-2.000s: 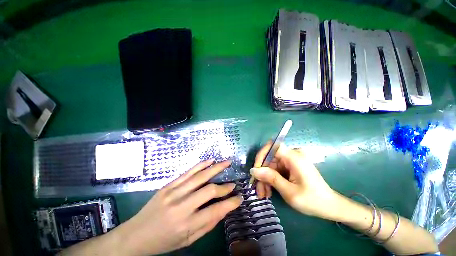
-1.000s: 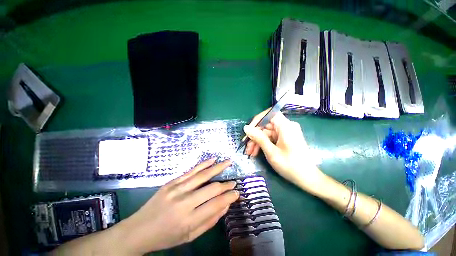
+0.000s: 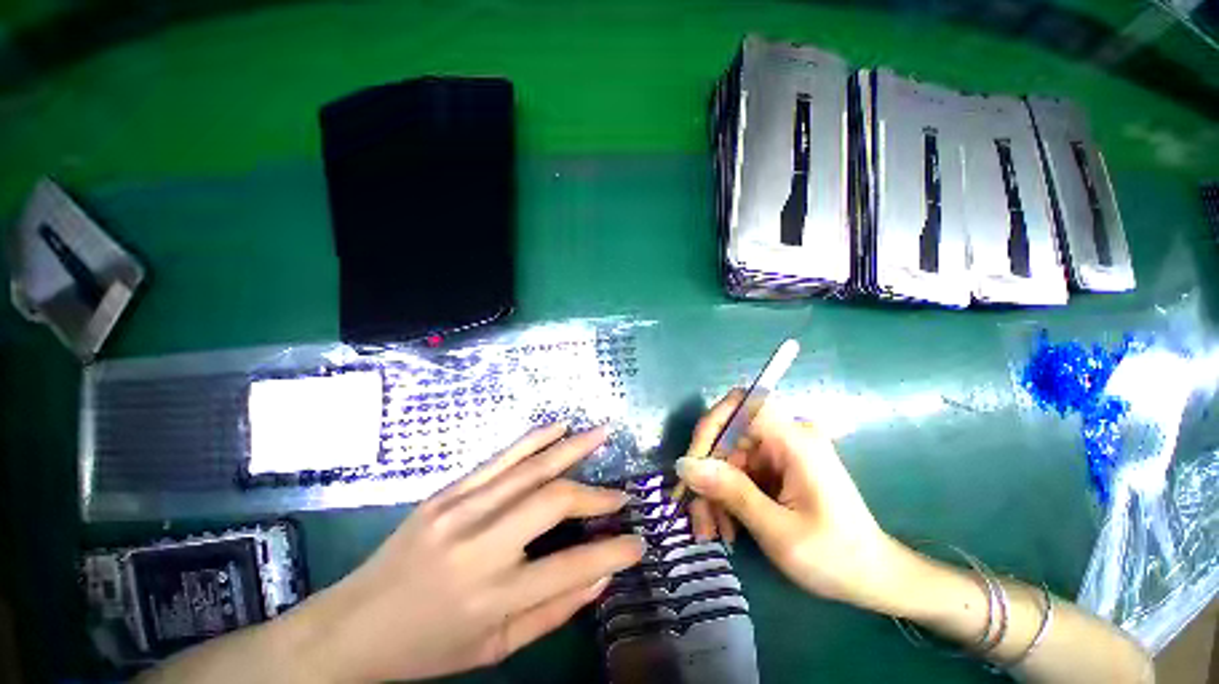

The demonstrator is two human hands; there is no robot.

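A fanned, stepped stack of grey covers point(image 3: 682, 621) lies at the bottom centre. My left hand point(image 3: 501, 555) lies flat with fingers apart, its fingertips on the stack's left edge near the top end. My right hand point(image 3: 782, 488) holds slim silver tweezers point(image 3: 751, 408) like a pen, their tip down at the stack's upper covers. Whether a small part is at the tip cannot be told. A clear strip with rows of tiny dark pieces point(image 3: 441, 434) lies behind my left hand, with a white label point(image 3: 316, 422) on it.
A black stack point(image 3: 421, 207) stands behind the strip. Grey cover stacks point(image 3: 789, 174) stand at the back right. Blue film scraps point(image 3: 1069, 381) and a clear plastic bag point(image 3: 1163, 521) lie at the right. An open handset point(image 3: 201, 591) lies lower left, a single cover point(image 3: 74, 267) far left.
My right hand with the tweezers was at the stack, moved up to the strip's right end, and is now back at the stack. My left hand has stayed on the stack's edge.
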